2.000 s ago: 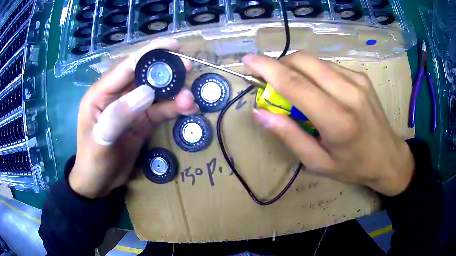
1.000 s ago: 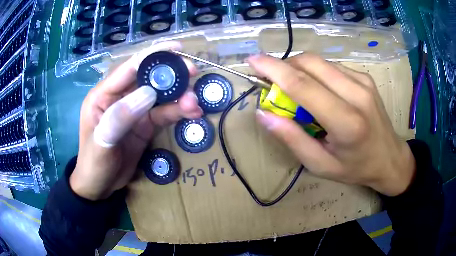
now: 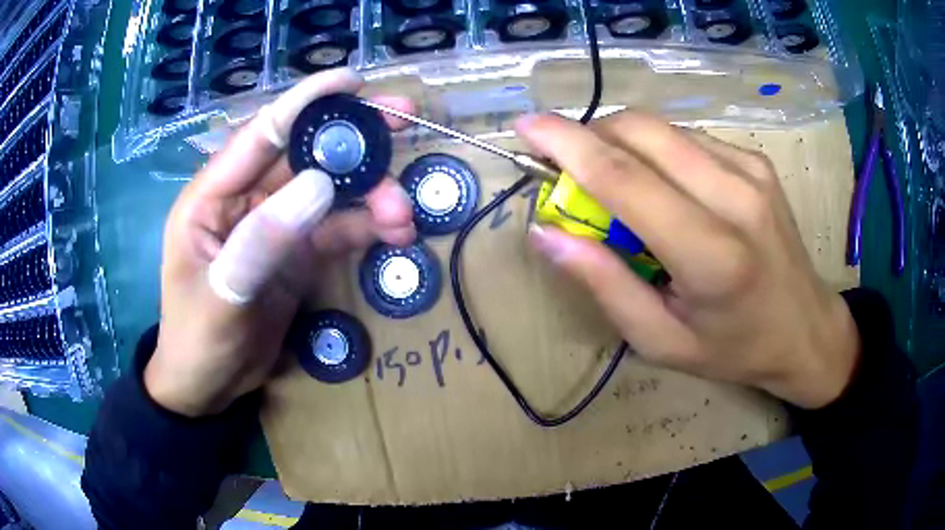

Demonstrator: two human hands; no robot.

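My left hand, with whitish finger cots on thumb and forefinger, holds a black wheel with a silver centre and a ring of pale dots, face up. My right hand grips the yellow handle with a blue band of a pen-like tool. Its thin silver shaft reaches to the top right edge of the held wheel; whether the tip touches cannot be told. Three loose wheels lie below and right of my left hand: one upper, one middle, one lower.
The loose wheels lie on a cardboard sheet with handwriting. A black cord loops across it. A clear tray of black wheels stands behind. Stacked trays stand at the left. Purple-handled pliers lie at the right.
The held wheel has shifted slightly up and right and the left fingers have changed position around it. The tool has moved only slightly. The loose wheels stay in place.
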